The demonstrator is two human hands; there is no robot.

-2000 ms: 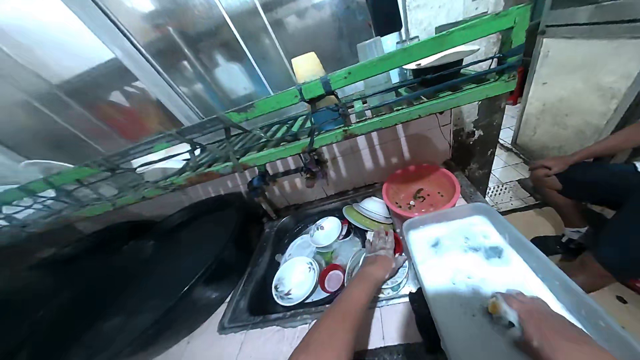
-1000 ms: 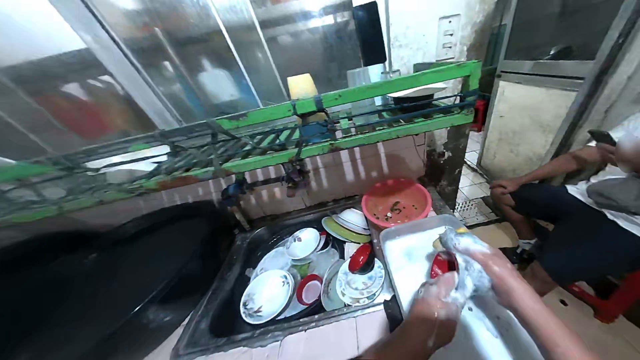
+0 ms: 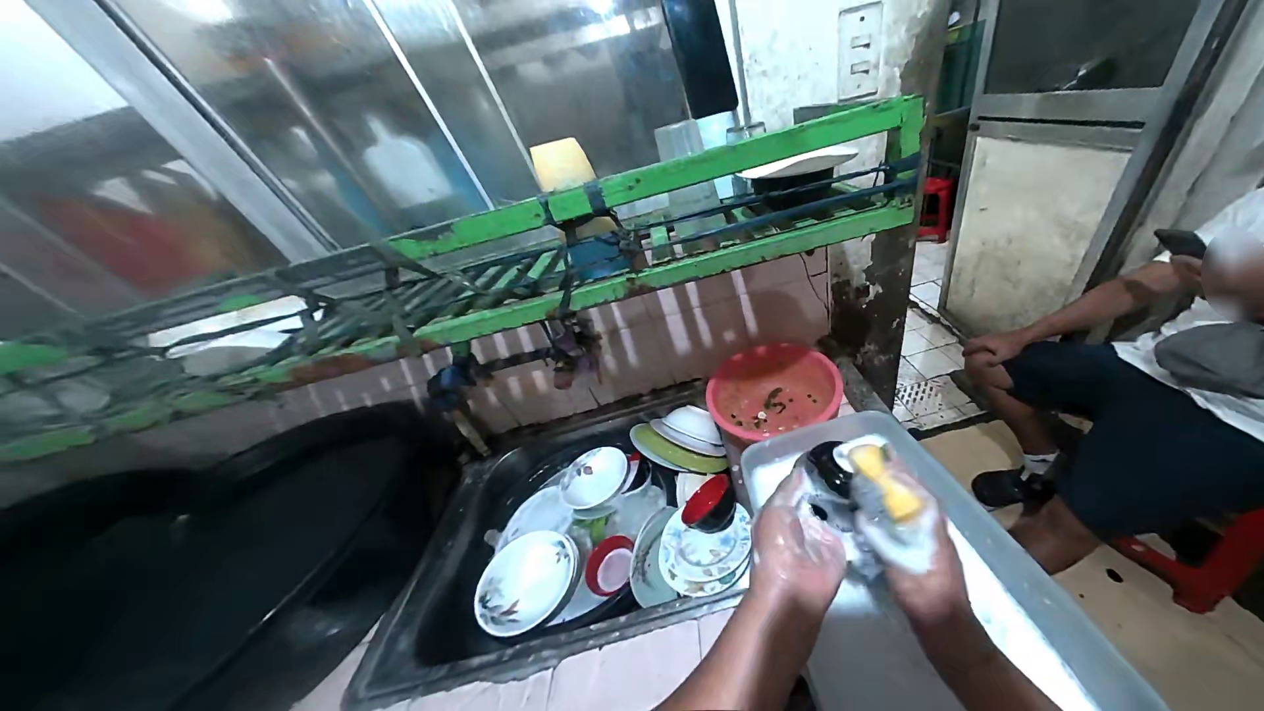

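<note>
Over the grey plastic tub (image 3: 1037, 602) of suds, my left hand (image 3: 798, 548) holds a dark, soapy bowl (image 3: 829, 469), tilted. My right hand (image 3: 908, 543), covered in foam, grips a yellow sponge (image 3: 889, 484) against or close beside the bowl. To the left, the black sink (image 3: 434, 592) holds patterned plates and bowls. A red-and-black bowl (image 3: 709, 504) rests tilted on a stack of floral plates (image 3: 703, 553). A small red bowl (image 3: 610, 566) lies nearer the sink's middle, beside a large floral bowl (image 3: 526, 583).
Behind the tub stands a red basin (image 3: 726, 380) of murky water with scraps. A green rack (image 3: 750, 163) runs above the sink, with a tap (image 3: 464, 395) below it. A large black tub (image 3: 247, 533) is at left. A person (image 3: 1136, 365) sits at right.
Two seconds ago my left hand was over the sink dishes; now it is over the tub with a dark bowl. The red-and-black bowl now stands on the plates. The view has shifted.
</note>
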